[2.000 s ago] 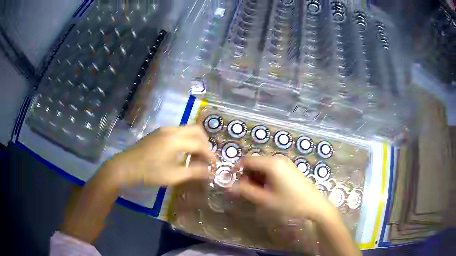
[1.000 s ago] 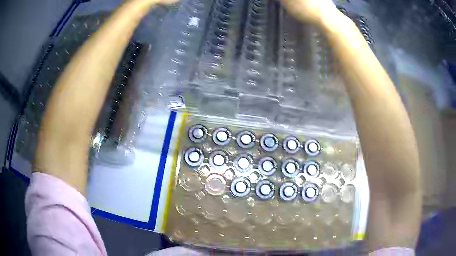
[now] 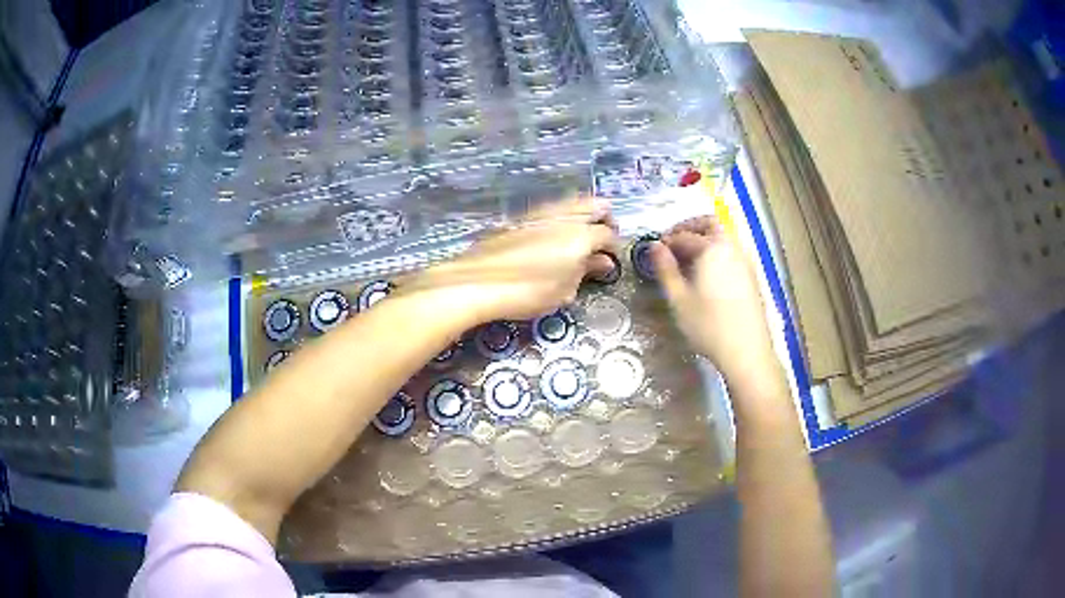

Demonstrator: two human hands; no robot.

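Note:
My left hand (image 3: 558, 259) reaches across the clear blister tray (image 3: 520, 450), its fingertips on a dark-edged round part (image 3: 606, 270) at the tray's back right. My right hand (image 3: 704, 280) is beside it, thumb and finger on another round part (image 3: 646, 256) at the back right corner. More round parts with pale centres, such as one (image 3: 508, 389) in the third row, sit in the back rows. My left forearm hides some pockets. The front pockets are clear circles without parts.
A ribbed clear tray (image 3: 467, 164) with long dark columns of parts lies beyond. Brown cardboard sheets (image 3: 858, 187) are stacked at right, with a perforated brown board (image 3: 1004, 164) behind. Spare blister trays (image 3: 64, 304) lie at left. Blue tape (image 3: 777, 310) runs along the right.
The view has turned right, bringing in the cardboard stack. Both hands have come back from the far tray to the blister tray's back right, where parts are now at their fingertips.

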